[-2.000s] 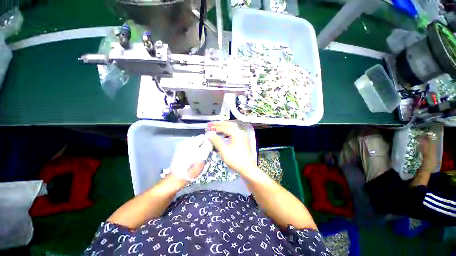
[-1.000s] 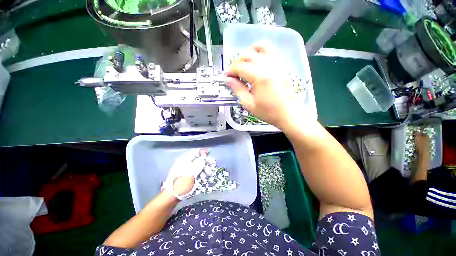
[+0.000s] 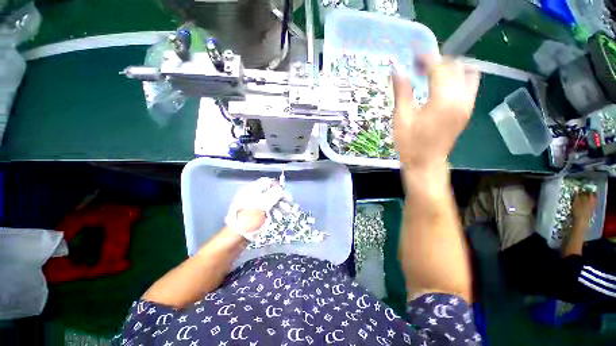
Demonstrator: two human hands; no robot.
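My left hand [image 3: 258,205], in a white glove, is over the pale lap tray [image 3: 196,196]. Its fingers are closed on a small workpiece [image 3: 282,178] that sticks up at the fingertips. Loose silvery-white workpieces [image 3: 297,226] lie in the tray beside it. My right hand [image 3: 435,108], bare and motion-blurred, is raised over the right side of the bench bin [image 3: 341,34], fingers apart, with nothing visible in it. The bin holds whitish and green pieces. The silver assembly head [image 3: 270,88] is left of the bin, away from both hands.
The steel bowl feeder [image 3: 250,30] stands behind the head. A clear plastic box [image 3: 519,121] is on the bench at right. A side bin of small parts [image 3: 369,233] is right of the lap tray. At far right, a person's hand [image 3: 583,204] is in another tub.
My right hand has moved from the right end of the assembly head rightwards over the bench bin, and its fingers have spread. My left hand stays over the lap tray, a piece now upright at its fingertips.
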